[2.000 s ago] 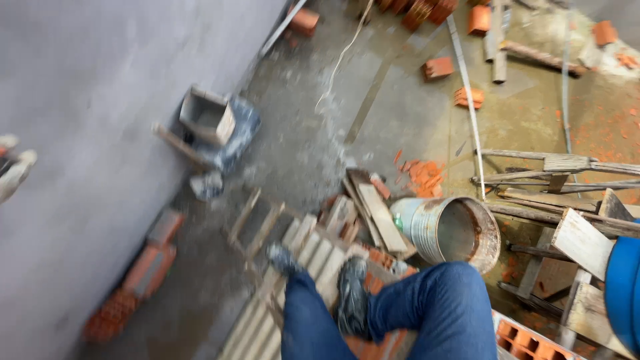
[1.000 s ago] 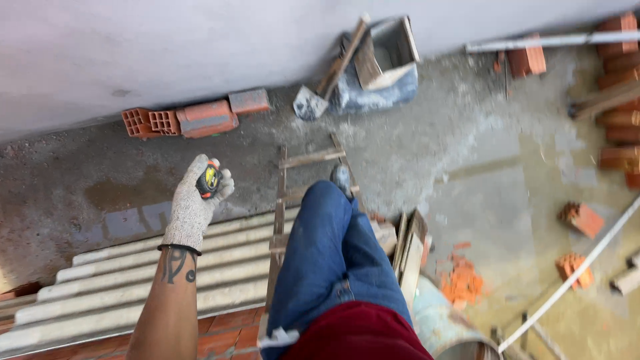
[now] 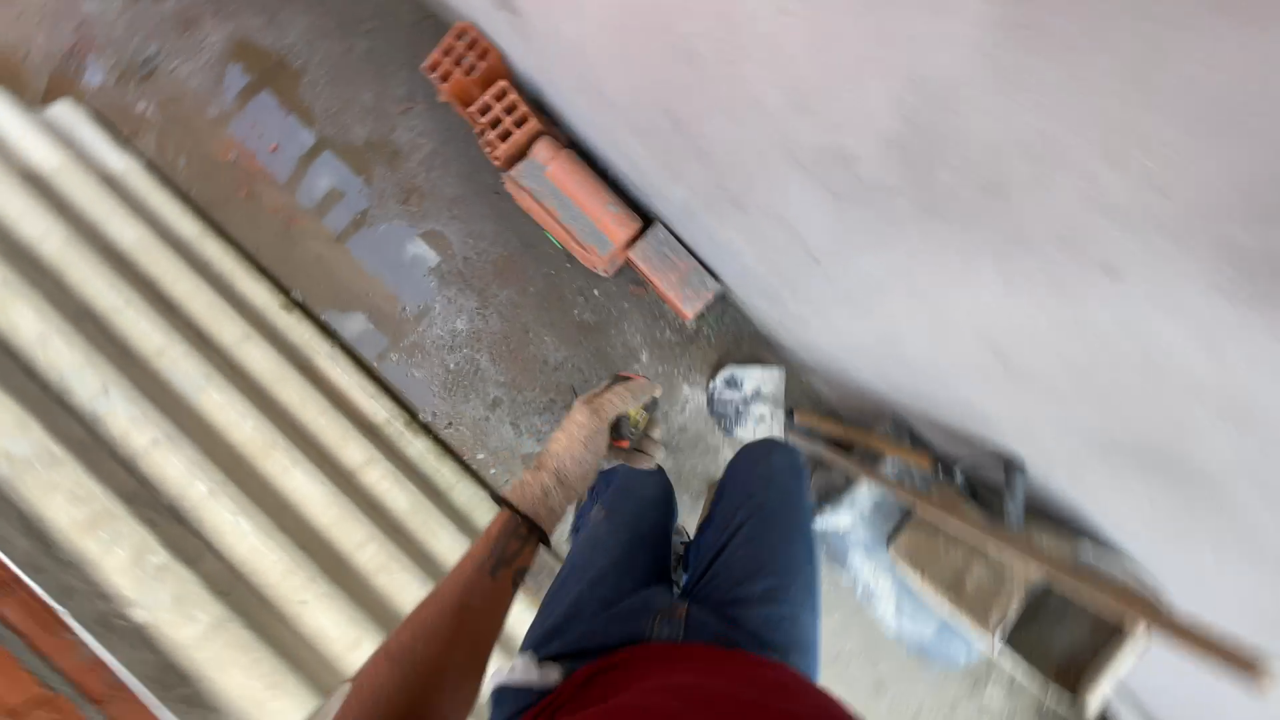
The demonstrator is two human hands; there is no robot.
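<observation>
My left hand [image 3: 600,430], in a light knit work glove with a dark cuff, is closed around a tape measure [image 3: 632,424] with a yellow and black face. It is held just above my left knee, over the wet concrete floor. The picture is blurred, and no drawn-out tape can be made out. At the bottom edge beside my left hip, a small pale patch may be part of my right glove or something else; my right hand cannot be clearly seen. My jeans and dark red shirt show below.
Corrugated roofing sheets [image 3: 200,400] lie at the left. Hollow clay bricks [image 3: 575,205] line the foot of the plastered wall [image 3: 950,200]. A shovel [image 3: 748,400] lies before my knees, with a wooden mortar box [image 3: 960,570] at the right. Puddles [image 3: 275,135] mark the floor.
The view has turned strongly. My left hand with the tape measure, held out over the roofing sheets one second ago, is now close by my knee. The shovel and wall bricks appear nearer.
</observation>
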